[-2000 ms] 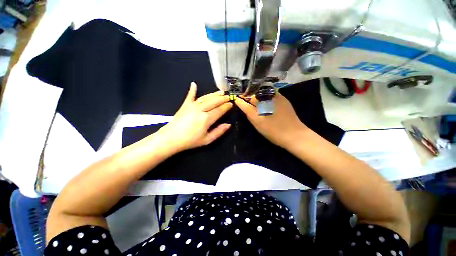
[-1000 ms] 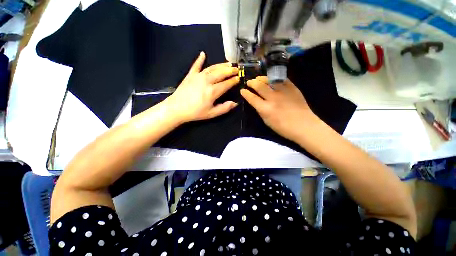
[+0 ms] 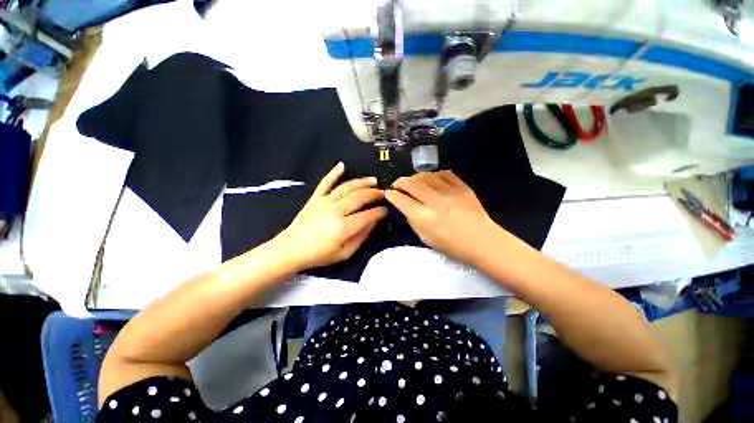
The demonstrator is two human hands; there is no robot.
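Observation:
A black fabric panel (image 3: pixel 281 219) lies flat under the presser foot (image 3: pixel 385 139) of the white sewing machine (image 3: pixel 513 70). A thin line runs down the panel below the foot. My left hand (image 3: pixel 335 216) lies on the panel left of this line, thumb and fingertips near it. My right hand (image 3: pixel 436 206) lies on the right side, its fingertips together at the line, close to the left fingertips. Both hands are just in front of the foot. A pinch of fabric between the fingers cannot be made out.
Another black piece (image 3: pixel 178 140) lies at the left over white pieces. Scissors with green and red handles (image 3: pixel 583 122) lie on the machine bed. A reddish small tool (image 3: pixel 707 216) lies at the right. A blue basket (image 3: pixel 70 363) stands lower left.
Both hands have moved back from the foot toward me, uncovering the yellow mark and the fabric in front of it. The camera view has also shifted.

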